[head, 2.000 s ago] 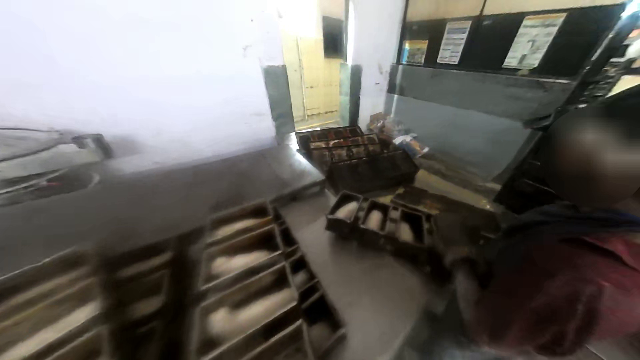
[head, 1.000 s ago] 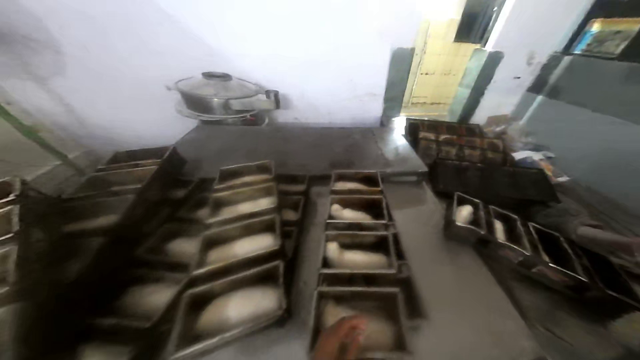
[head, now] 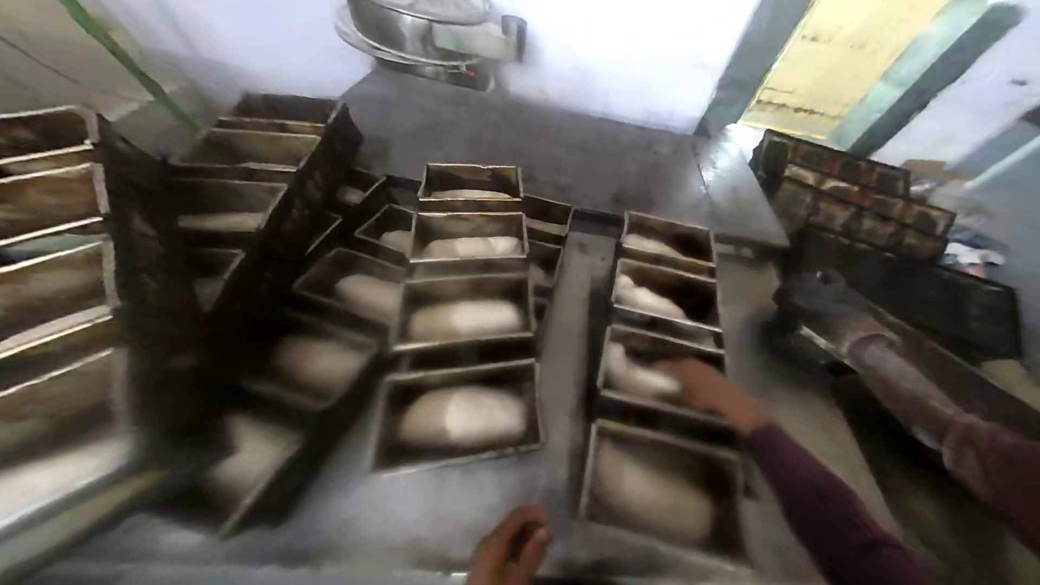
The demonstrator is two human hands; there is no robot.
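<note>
My right hand [head: 715, 390], in a purple sleeve, reaches into a dark metal loaf tin [head: 662, 410] of the right-hand row. Its fingertips touch the right end of a pale piece of dough [head: 638, 375]; blur hides whether they grip it. At the bottom edge, my left hand [head: 513, 546] is over the metal table [head: 561, 455], fingers loosely curled with nothing in them. The nearest tin of that row holds a dough piece [head: 654, 496] lying lengthwise. Left of it, a joined row of tins [head: 390, 422] holds plump dough pieces [head: 463, 416].
More tins [head: 337, 264] with dough stand at the left, some tilted beside stacked tins [head: 49, 244]. A lidded metal pot [head: 414, 32] is at the back wall. At right, a co-worker's arm [head: 910, 382] reaches over tins [head: 934, 349]; further tins [head: 853, 191] are stacked behind.
The view has swung left and down since the earliest frame. A second ago one hand showed over the nearest tin of the right-hand row; now both of my hands are in view.
</note>
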